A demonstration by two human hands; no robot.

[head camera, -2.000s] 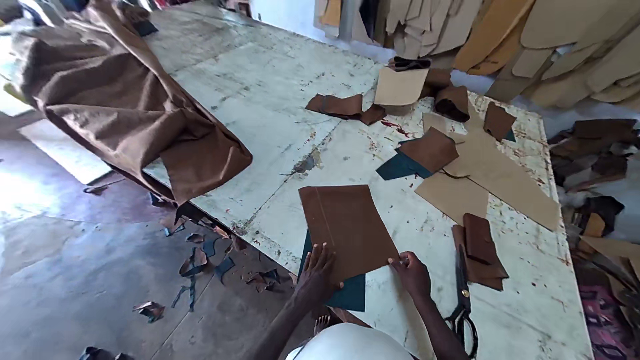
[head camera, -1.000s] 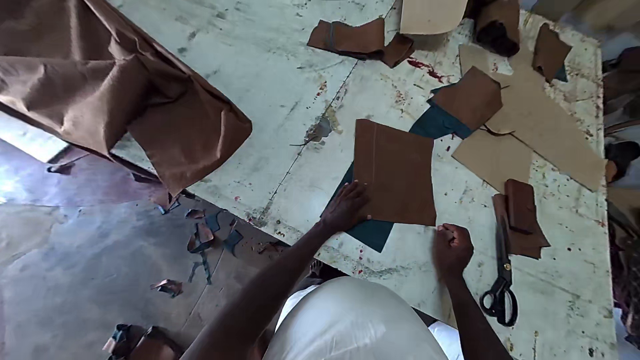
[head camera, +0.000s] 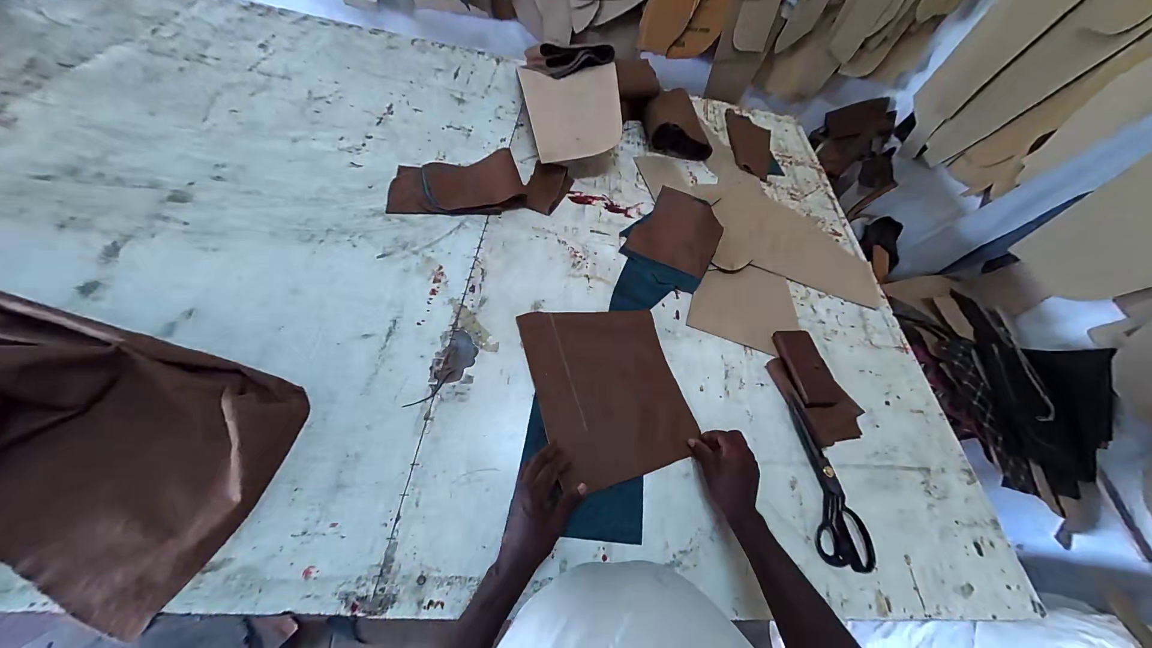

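A brown fabric panel [head camera: 612, 387] with a pale chalk line lies on the white table, partly over a teal fabric piece [head camera: 607, 515]. My left hand [head camera: 544, 495] grips the panel's lower left corner between fingers and thumb. At its lower right corner, my right hand [head camera: 727, 463] pinches the edge. Right of that hand lies a pair of black-handled tailor's shears [head camera: 832, 504], its blades beside a dark brown block-like object [head camera: 805, 367] on brown scraps. Beyond the panel are a smaller brown piece [head camera: 675, 232] on teal fabric and tan card patterns [head camera: 747, 310].
A large brown cloth [head camera: 135, 450] covers the table's near left and hangs over its edge. Folded brown pieces [head camera: 472, 184], a tan pattern [head camera: 576, 112] and a brown roll [head camera: 677, 124] lie farther back. Card patterns [head camera: 1017, 90] hang along the wall; dark scraps [head camera: 1062, 387] are piled at right.
My left hand has gone from lying flat on the panel to gripping its lower left corner. My right hand, just off the panel a second ago, now pinches its corner. The view has shifted.
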